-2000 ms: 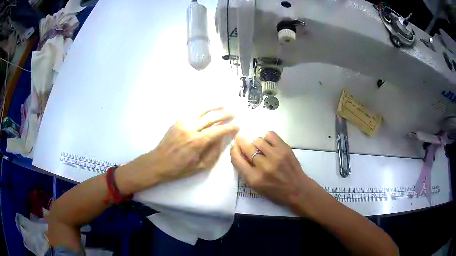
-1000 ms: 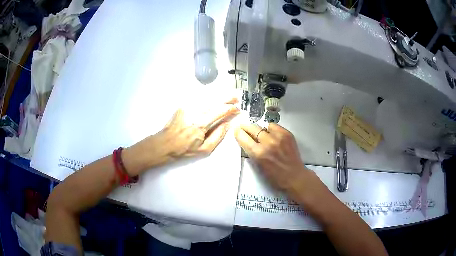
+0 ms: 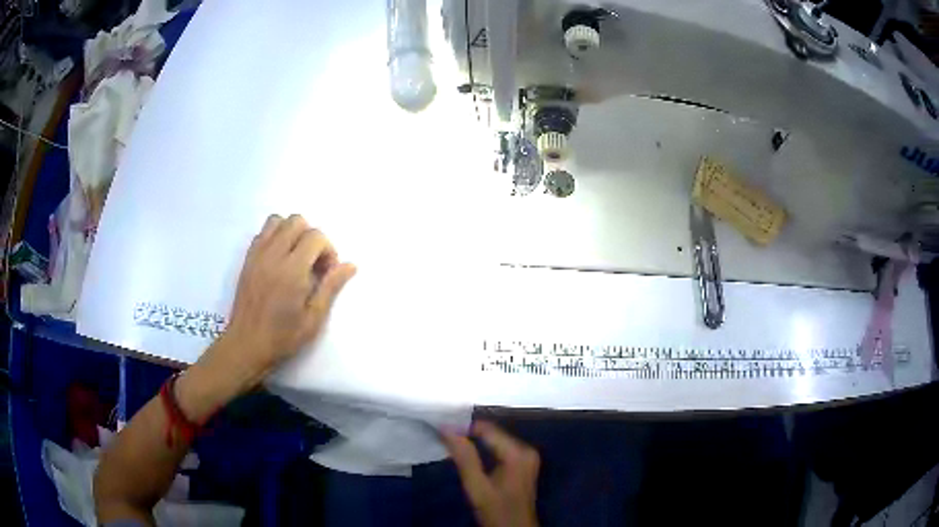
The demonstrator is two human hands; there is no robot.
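A white garment panel [image 3: 396, 350] lies on the white table below the sewing machine head [image 3: 520, 154] and hangs over the front edge. Glare hides its upper outline. My left hand [image 3: 283, 283] is on the left part of the cloth with its fingers curled; whether it pinches the cloth cannot be told. My right hand [image 3: 499, 468] is below the table's front edge, with thumb and finger closed on the hanging right edge of the panel.
A slim silver tool [image 3: 706, 268] and a yellow-tan card [image 3: 739, 201] lie on the machine bed. A pink strip [image 3: 880, 324] hangs at far right. White pieces [image 3: 103, 134] are heaped left of the table. More white cloth [image 3: 77, 479] lies in the blue bin at lower left.
My left hand has moved left and away from the needle area, its fingers now curled. My right hand has moved down from beside the needle to the panel's hanging edge. The camera view has shifted slightly.
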